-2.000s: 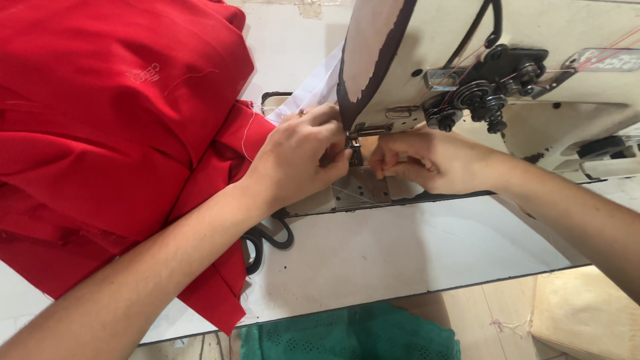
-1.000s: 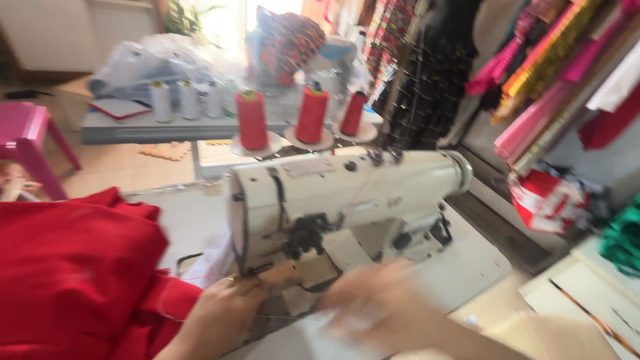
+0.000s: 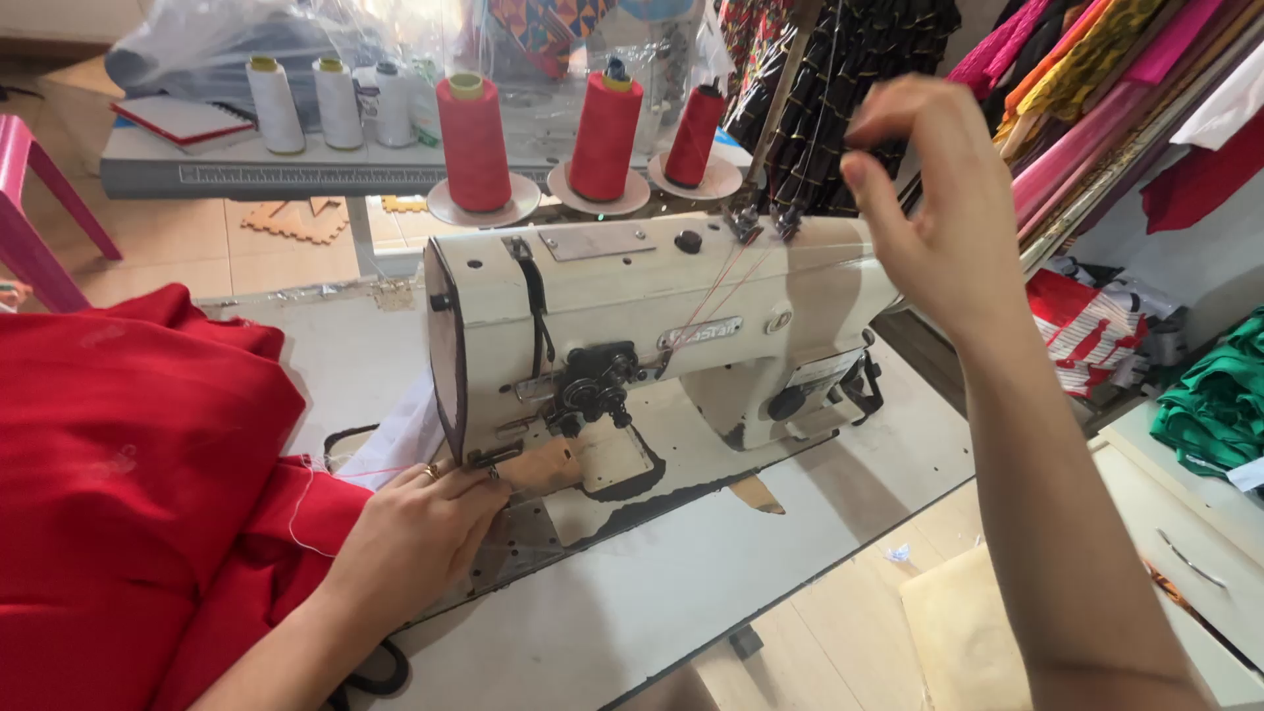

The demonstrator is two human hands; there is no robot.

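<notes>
A white industrial sewing machine stands on a white table, with black tension discs on its front. At the needle area rests my left hand, a ring on one finger; its fingertips are hidden, so whether they hold anything is unclear. My right hand is raised above the machine's right end, fingers curled and thumb apart, with no object visible in it. Red threads run from the guides on top down the machine's front. Red fabric lies heaped left of my left hand, with a loose white thread on it.
Red thread cones stand on holders behind the machine, and white cones on a table beyond. Scissor handles lie below my left forearm. Green fabric sits on a drawer unit at the right; a pink stool is at the left.
My right hand has left the needle area and risen above the machine's right end. My left hand stays beside the needle. The view has lifted to show the whole machine and the cones.
</notes>
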